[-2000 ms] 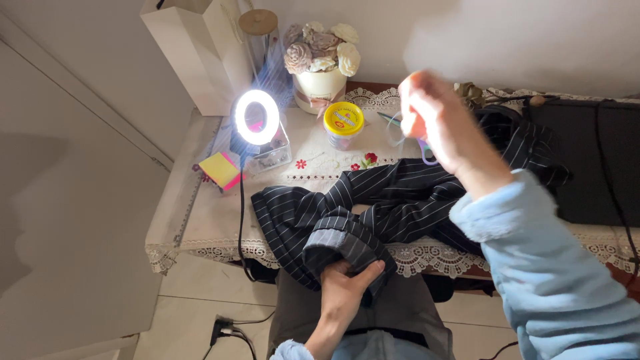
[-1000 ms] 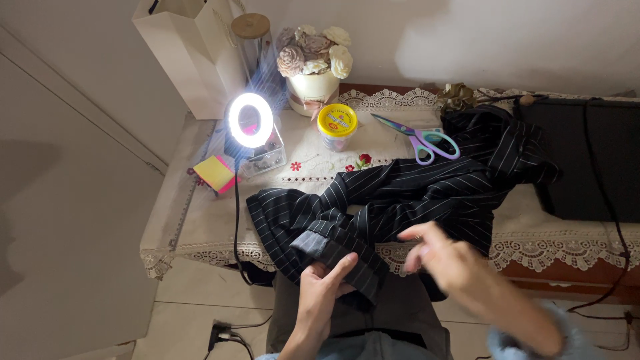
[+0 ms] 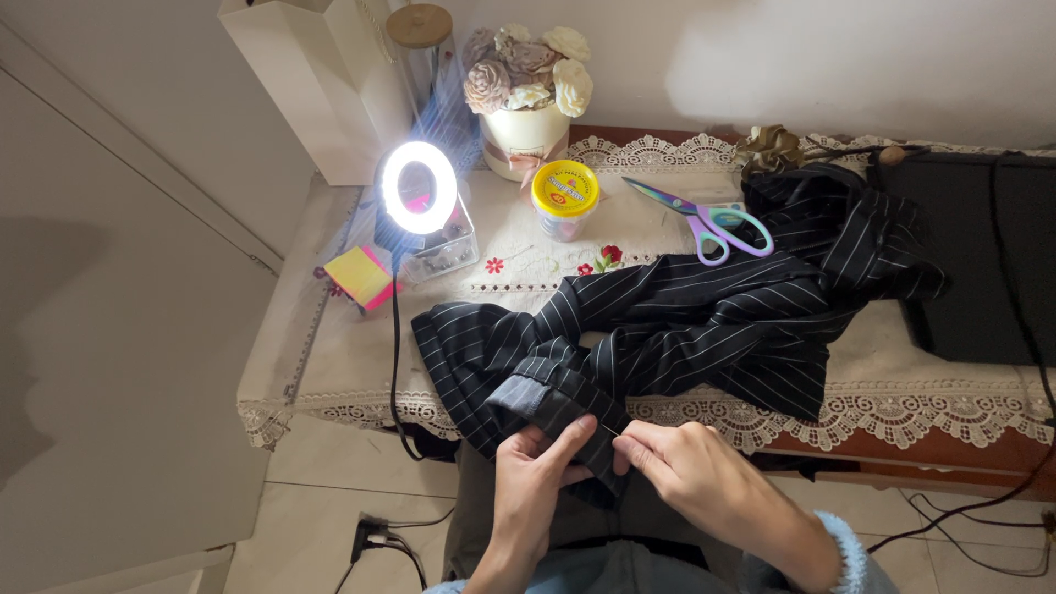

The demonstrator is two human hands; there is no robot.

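A black pinstriped garment lies over the table's front edge, one tubular end folded back to show a grey inner side. My left hand grips that folded end, thumb on top. At its right side, my right hand pinches a thin, shiny needle between thumb and fingers, against the cloth. Whether thread is on it cannot be made out. Scissors with purple handles rest half on the cloth, blades pointing back left. A yellow-lidded sewing kit tub stands left of them.
A lit ring lamp stands beside a clear plastic box, its cable hanging over the front edge. Sticky notes and a clear ruler lie at left. Behind are a flower pot and a paper bag; a dark flat case is at right.
My right hand, raised over the table two seconds ago, has come down to the folded cloth beside my left hand. My left hand has kept its hold on the garment.
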